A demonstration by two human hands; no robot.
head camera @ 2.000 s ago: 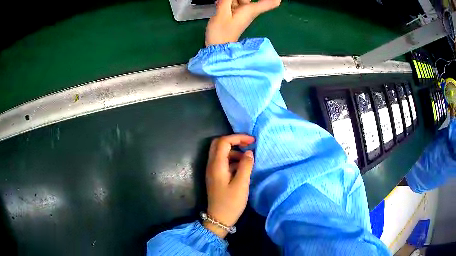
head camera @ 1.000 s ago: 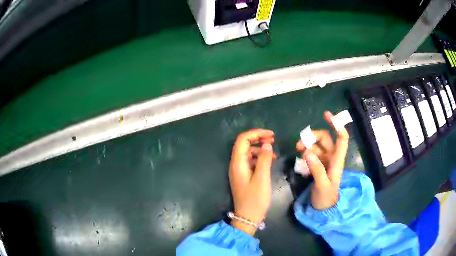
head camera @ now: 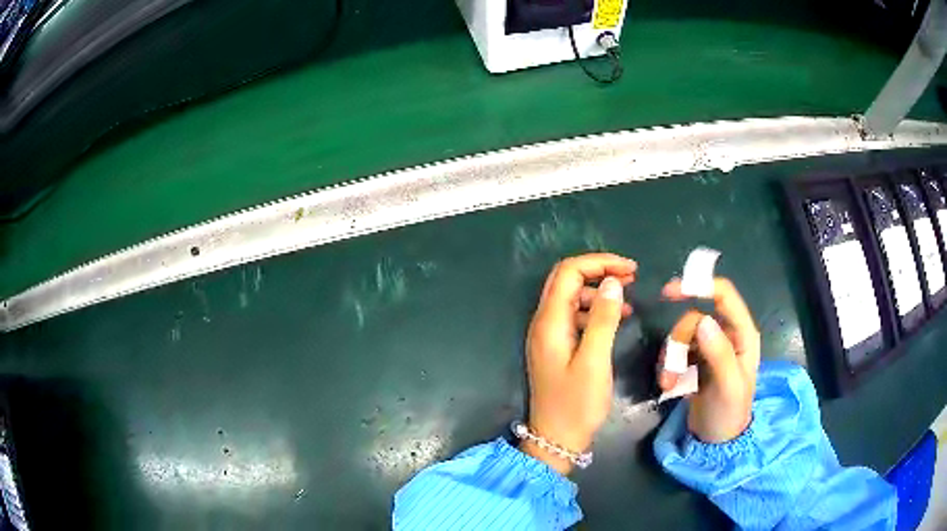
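Several small white labels are stuck on the fingers of my right hand [head camera: 722, 363]. One label [head camera: 701, 272] stands up at the index fingertip, one label [head camera: 676, 356] is on a lower finger, and another label [head camera: 681, 385] hangs below it. My left hand [head camera: 577, 347] is left of it, apart from it, fingers curled with thumb near the index finger. I see nothing in my left hand. Both hands are bare, above the dark green bench [head camera: 343, 353].
At the right a black tray [head camera: 817, 282] holds phones with white printed labels [head camera: 853, 294]. A pale metal rail [head camera: 436, 194] crosses behind the hands. Beyond it stands a white device [head camera: 496, 39] with a black cable. A blue bin [head camera: 916, 482] is at the lower right. A dark object is at the left edge.
My right hand has come back from beyond the rail to beside my left hand, with white labels on its fingers. The view has shifted left, so the tray sits further right.
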